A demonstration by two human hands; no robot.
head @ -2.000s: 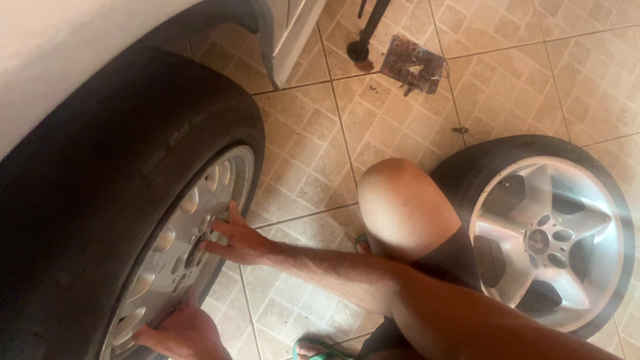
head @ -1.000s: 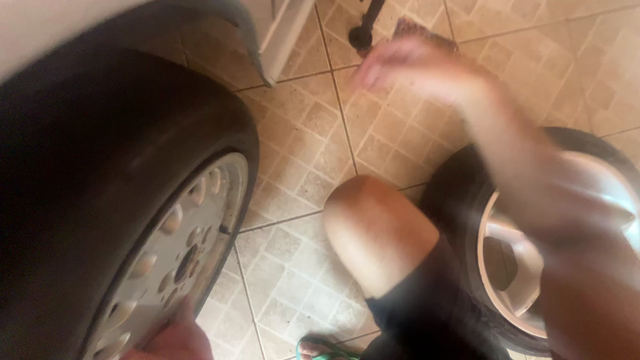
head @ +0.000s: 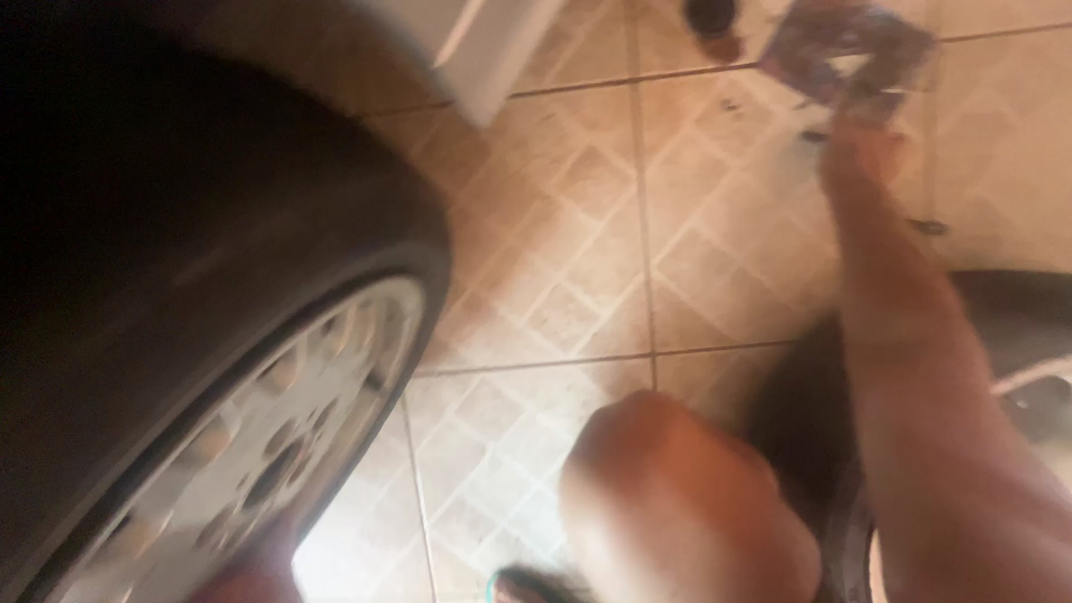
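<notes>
On the left is a car wheel, a dark tire (head: 251, 218) around a silver rim (head: 276, 419), standing upright. My left hand (head: 255, 574) is a blurred shape at the rim's lower edge, cut off by the frame; its fingers cannot be made out. My right arm stretches up the right side, and my right hand (head: 867, 151) is at the near edge of a dark, stained flat piece (head: 846, 54) on the floor. Blur hides its fingers and whether they hold anything. Small dark bits (head: 814, 134) lie beside this hand.
A second wheel, with its tire (head: 804, 402) partly behind my right arm, lies on the tiled floor (head: 578, 243). My bent knee (head: 687, 502) is between the wheels. Car bodywork (head: 494, 59) hangs above, near a dark round foot (head: 710, 15). Another small dark piece (head: 930, 226) lies right of my forearm.
My right hand was on the rim two seconds ago, then in midair near the flat piece, and is now at that piece's near edge. My left hand has stayed low at the rim.
</notes>
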